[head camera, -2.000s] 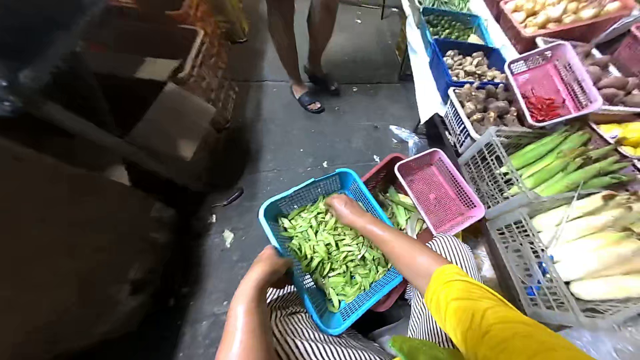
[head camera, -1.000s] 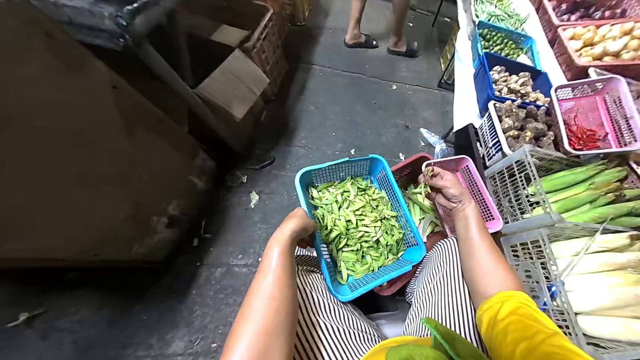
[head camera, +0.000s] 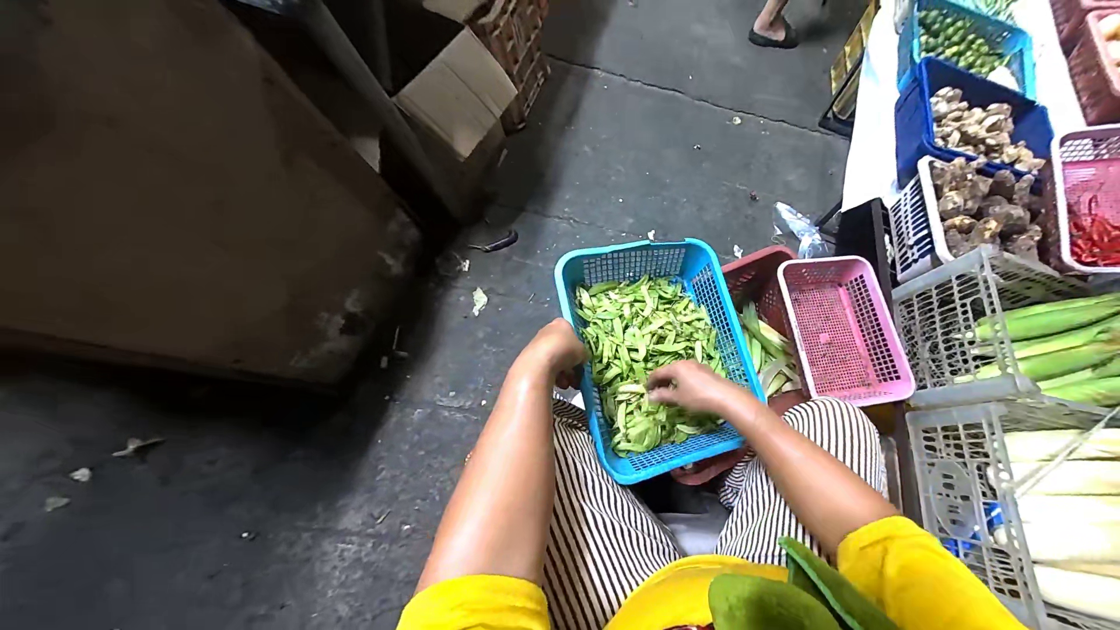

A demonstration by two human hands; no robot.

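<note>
A blue plastic basket rests tilted over my lap, with many flat green bean pods inside. My left hand grips its left rim, the fingers partly hidden beneath the edge. Inside the basket, my right hand touches the pods with bent fingers; whether it pinches one I cannot tell. Just right of it, an empty pink plastic basket sits partly over a dark red basket that holds pale green husks or pods.
Crates of unhusked corn and pale cobs stand at my right. Beyond are ginger in a blue basket, brown roots and red chillies. A cardboard box is at upper left; a person's sandalled foot is at the top.
My right hand has moved from over the pink basket back into the blue basket among the pods. My left hand stays on the rim. The other person's feet have mostly left the view.
</note>
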